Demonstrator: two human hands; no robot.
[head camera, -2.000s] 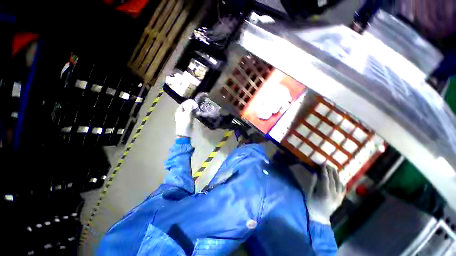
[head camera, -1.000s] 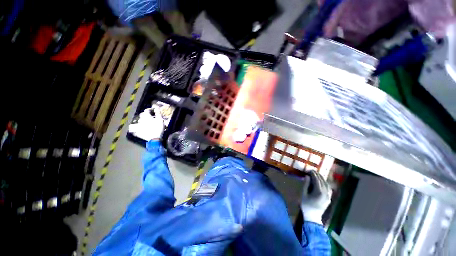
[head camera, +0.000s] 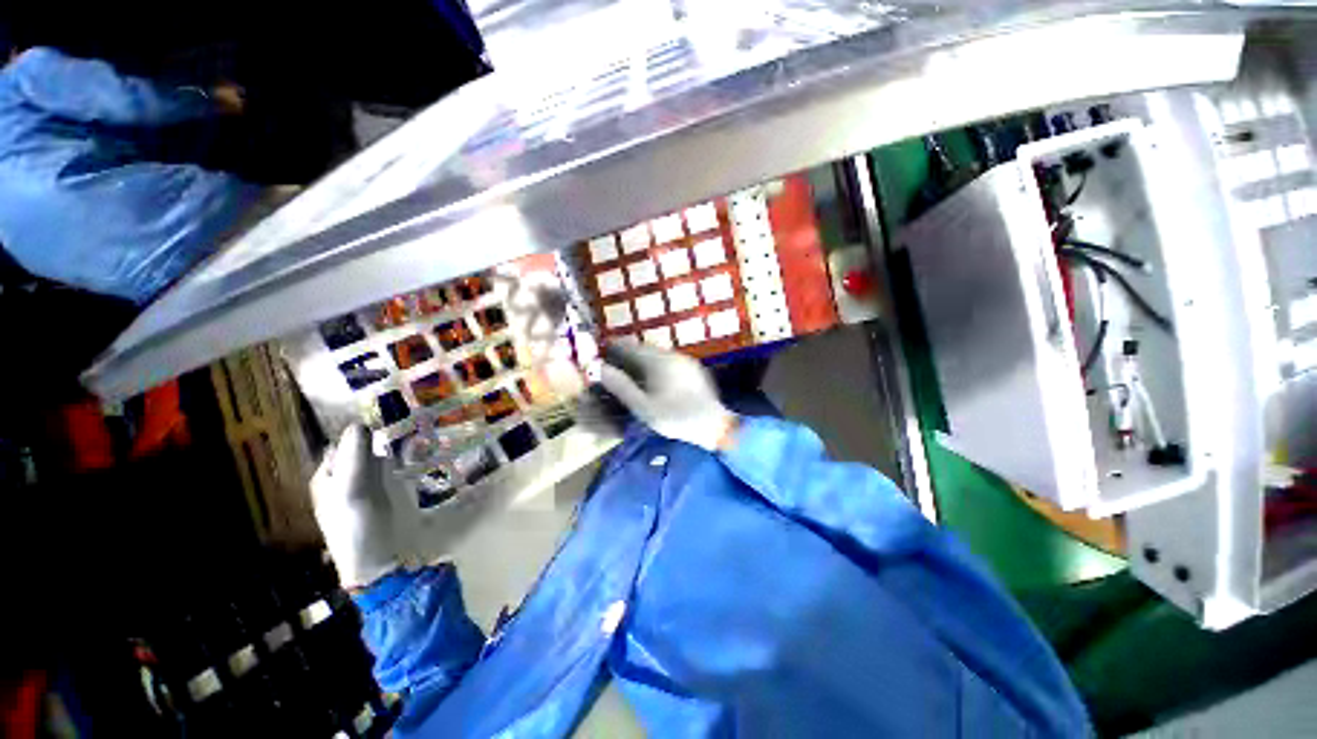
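A pale lattice tray (head camera: 433, 378) with dark and orange cells lies tilted at the left, below the framed stencil (head camera: 679, 159). My left hand (head camera: 351, 498), in a white glove, grips the tray's left edge. My right hand (head camera: 662, 393), also white-gloved, is at the tray's right end, fingers bent; whether it holds the tray there is hidden by blur and glare. The red-orange fixture plate (head camera: 797, 253) carries rows of white square parts (head camera: 669, 263) under the raised stencil, just above my right hand.
A white metal enclosure (head camera: 1105, 318) with wires stands on the green bench (head camera: 997, 505) at the right. A red knob (head camera: 854, 282) sits beside the fixture. Another person's blue sleeve (head camera: 116, 188) is at the upper left. A wooden pallet (head camera: 260, 448) and black racks (head camera: 217, 606) are at the left.
The view has turned. The pale lattice tray is now in my left hand, over where the bin and orange grid showed. My right hand has moved from the fixture's near edge to the tray's right end.
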